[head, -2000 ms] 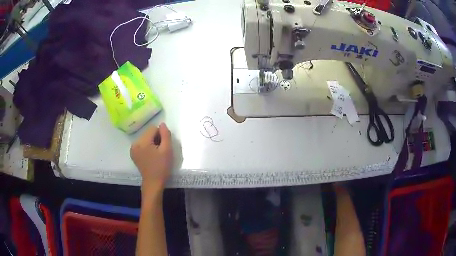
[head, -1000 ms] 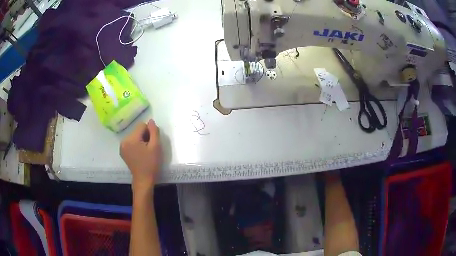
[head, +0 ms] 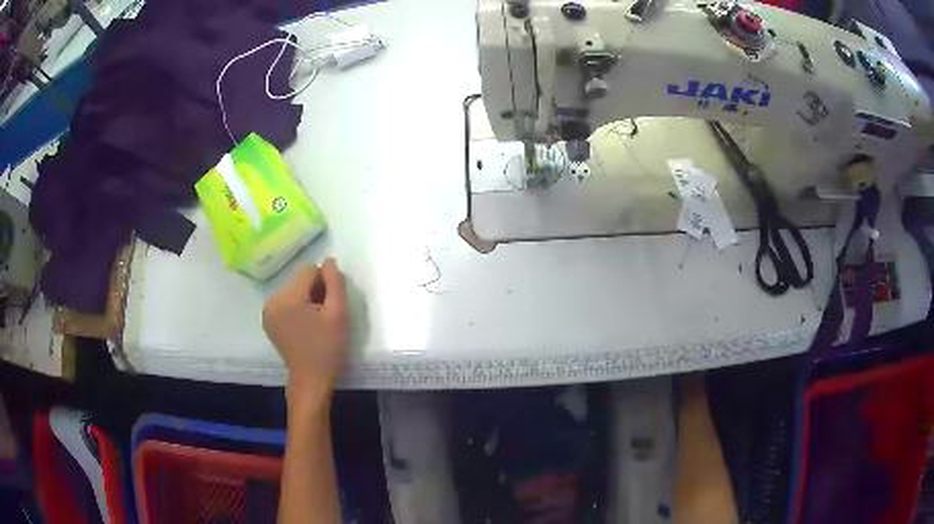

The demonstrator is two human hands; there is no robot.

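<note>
My left hand [head: 309, 322] rests on the white tabletop with its fingers curled in, and nothing shows in it. It lies just below the green-yellow tissue pack [head: 260, 207], which has white tissue at its opening. My right forearm shows at the bottom right, but the hand is hidden under the table edge. The sewing machine [head: 655, 82] with blue "JAKI" lettering stands at the right. Its presser foot [head: 533, 164] is at the head's left end. A thin thread [head: 431, 270] lies right of my left hand.
Black shears [head: 780, 256] and white paper labels [head: 702, 205] lie at the machine bed. Purple fabric [head: 154, 123] is heaped at left beside a white cable with a plug [head: 354, 49]. Measuring tape [head: 512, 368] runs along the front edge. Red baskets [head: 205, 479] stand below left and right.
The view has shifted slightly between frames. My left hand stays curled in the same place below the tissue pack. The thread loop looks slightly different in shape.
</note>
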